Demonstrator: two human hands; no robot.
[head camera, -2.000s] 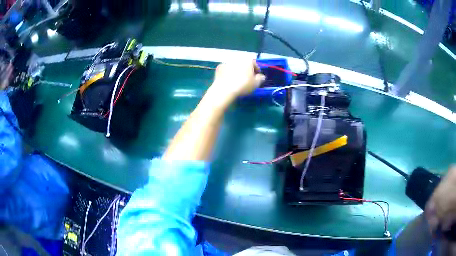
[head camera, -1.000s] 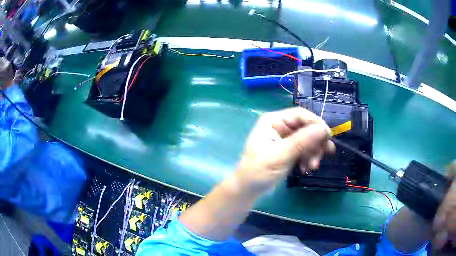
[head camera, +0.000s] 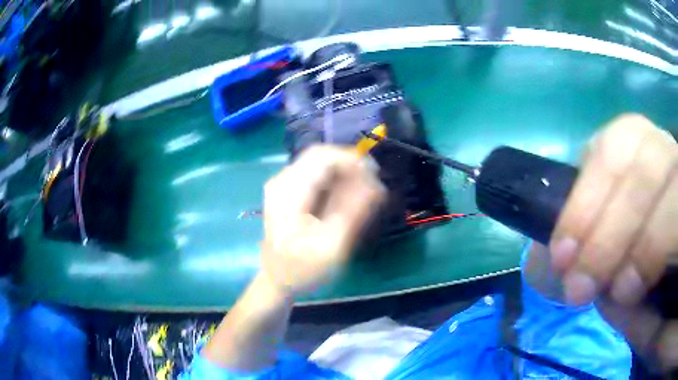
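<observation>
The black projector chassis (head camera: 416, 159) stands on the green bench, blurred, with an orange-yellow tape strip (head camera: 372, 141) on top. My right hand (head camera: 621, 215) grips the black electric screwdriver (head camera: 524, 189), held tilted with its thin bit pointing left over the chassis, the tip near the tape. My left hand (head camera: 316, 219) is in front of the chassis's left part, blurred, fingers curled; whether it holds a screw cannot be told. Red wires (head camera: 427, 220) stick out at the chassis's lower right. A white cable (head camera: 329, 111) runs over its far part.
A blue screw bin (head camera: 253, 85) lies behind and left of the chassis. A second black unit (head camera: 97, 185) with wires stands at the left. Power boards (head camera: 156, 345) lie low left. A pale rail (head camera: 438, 35) runs behind. A blue sleeve shows at lower left.
The view has swung right, so bench things appear farther left. My left hand has come back from the bin to near the screwdriver tip, then left of it. The screwdriver has come in over the chassis.
</observation>
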